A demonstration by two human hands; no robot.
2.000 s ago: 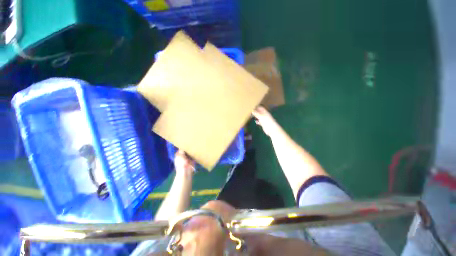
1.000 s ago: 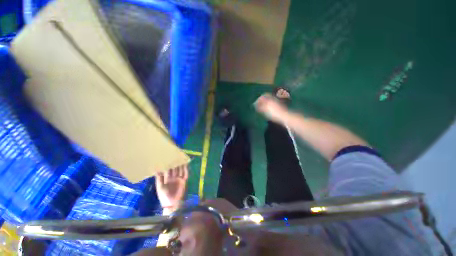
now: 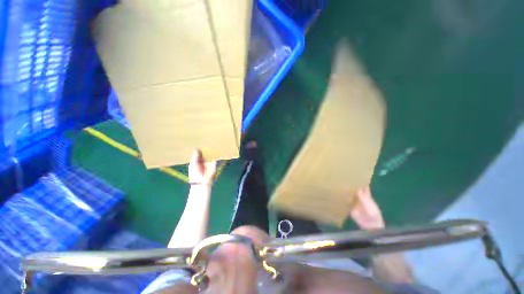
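Observation:
My left hand (image 3: pixel 201 169) grips the near edge of a creased tan cardboard sheet (image 3: pixel 182 116), thumb on top. This sheet lies over or above a blue crate (image 3: pixel 285 61) with clear plastic lining, hiding most of its inside. My right hand (image 3: pixel 366 210) grips the near right corner of another tan cardboard sheet (image 3: pixel 340 143), which is bent, slightly blurred and held above the floor to the right. The two sheets are apart.
Blue crates stand at the left (image 3: pixel 34 74), and plastic-wrapped blue stacks (image 3: pixel 57 212) are at the lower left. The green floor (image 3: pixel 448 97) has a yellow line (image 3: pixel 112 141). My legs are below, between the hands. A shiny glasses frame crosses the bottom.
My right hand was empty and now holds a cardboard sheet, lifted off the floor. My left hand's sheet has swung to the right in view and stands more upright in the picture.

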